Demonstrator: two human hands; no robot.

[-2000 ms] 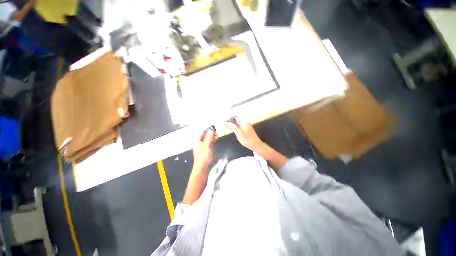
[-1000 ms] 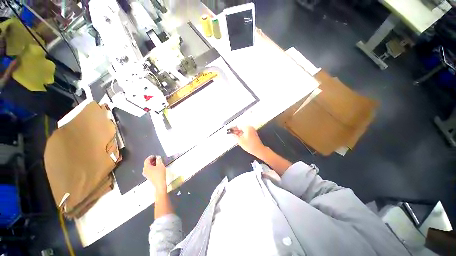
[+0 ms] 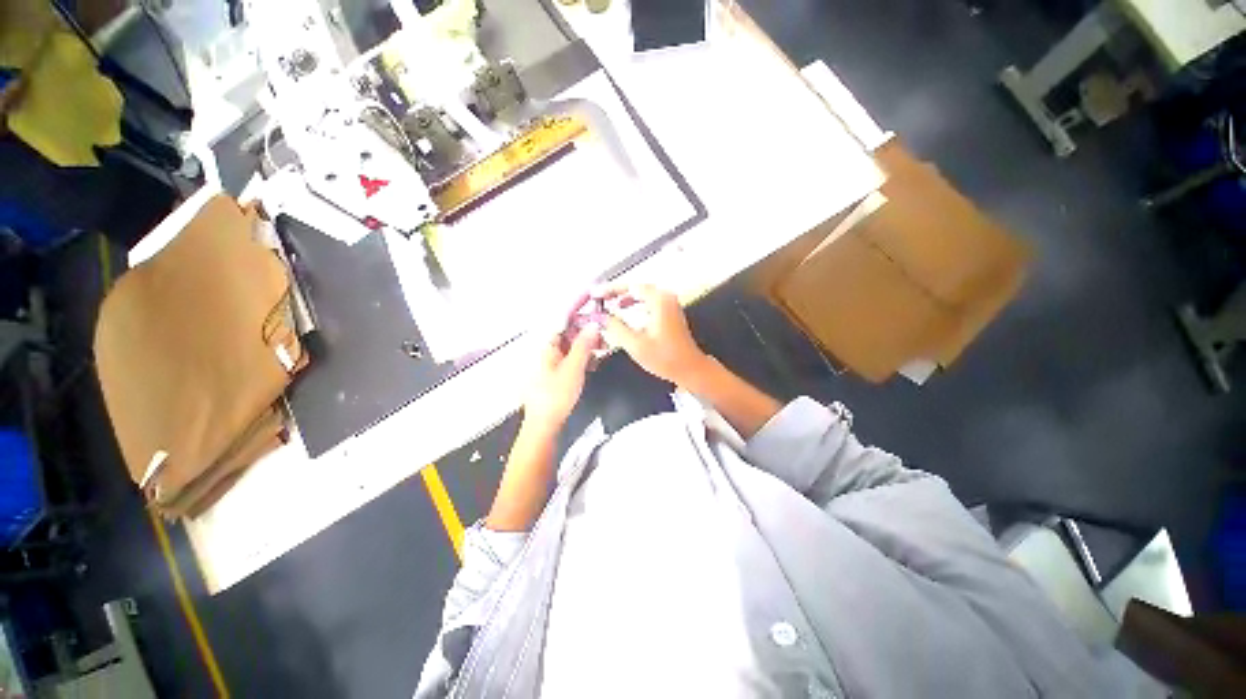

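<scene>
My left hand (image 3: 563,366) and my right hand (image 3: 656,335) meet above the front edge of the white table. Their fingertips close around a tiny pinkish and dark object (image 3: 596,311), perhaps a bobbin or bobbin case; fingers hide most of it. Another tiny dark object (image 3: 413,350) lies on the black base plate (image 3: 358,358), left of my hands. The clamp frame (image 3: 679,187) with its yellow clamp bar (image 3: 513,164) lies behind my hands. The white sewing machine head (image 3: 358,171) with a red mark is at the frame's left.
A brown panel stack (image 3: 191,335) sits at the table's left end. More brown panels (image 3: 909,266) are beyond the table's right edge. A control panel (image 3: 670,25) stands at the back, cut by the picture's edge. A yellow line (image 3: 444,508) runs on the dark floor.
My left hand has moved from the black plate back to my right hand, and their fingertips meet again. A tiny dark object now shows where my left hand was. The view has shifted.
</scene>
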